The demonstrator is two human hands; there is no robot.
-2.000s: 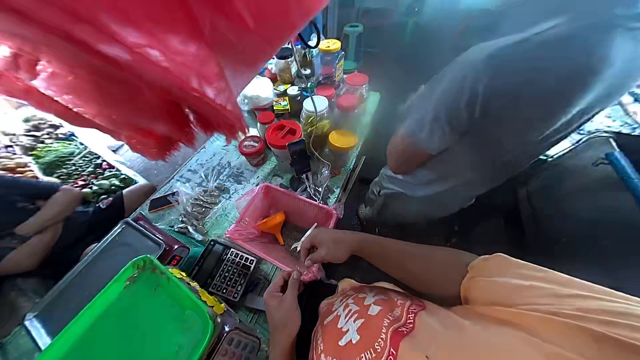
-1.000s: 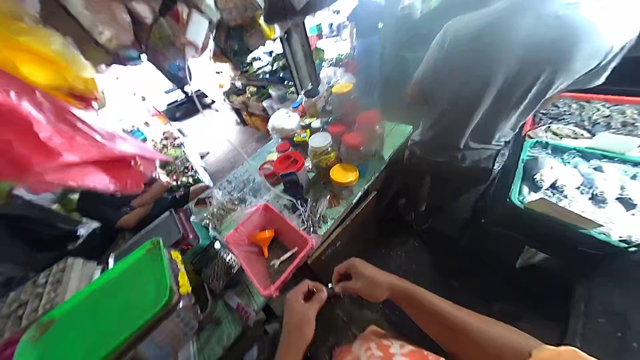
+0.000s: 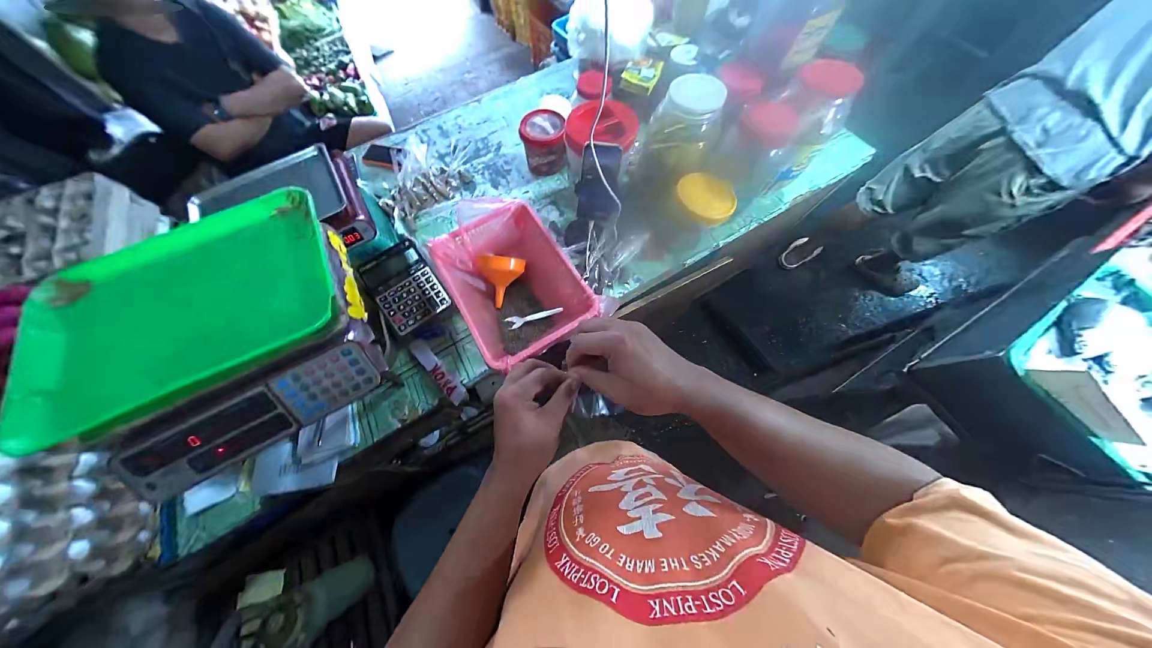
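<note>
My left hand (image 3: 531,405) and my right hand (image 3: 625,364) meet just below the near edge of a pink plastic basket (image 3: 468,310). Their fingertips pinch a small clear plastic bag (image 3: 594,402), which hangs below them; what it contains cannot be made out. Inside the basket lie an orange funnel (image 3: 500,272) and a white plastic spoon or fork (image 3: 534,318), over a layer of dark, fine material. A black calculator (image 3: 411,295) sits against the basket's left side.
At left stands a scale with a green tray (image 3: 180,315), near egg trays (image 3: 67,540). Lidded jars (image 3: 688,117), a phone (image 3: 598,180) and plastic bags (image 3: 427,184) occupy the table (image 3: 486,117). One person sits beyond; another stands at right beside a dark container (image 3: 1008,360).
The white utensil, in my right hand two seconds ago, lies in the basket. My hands have come together at the small bag. The view has swung away and back.
</note>
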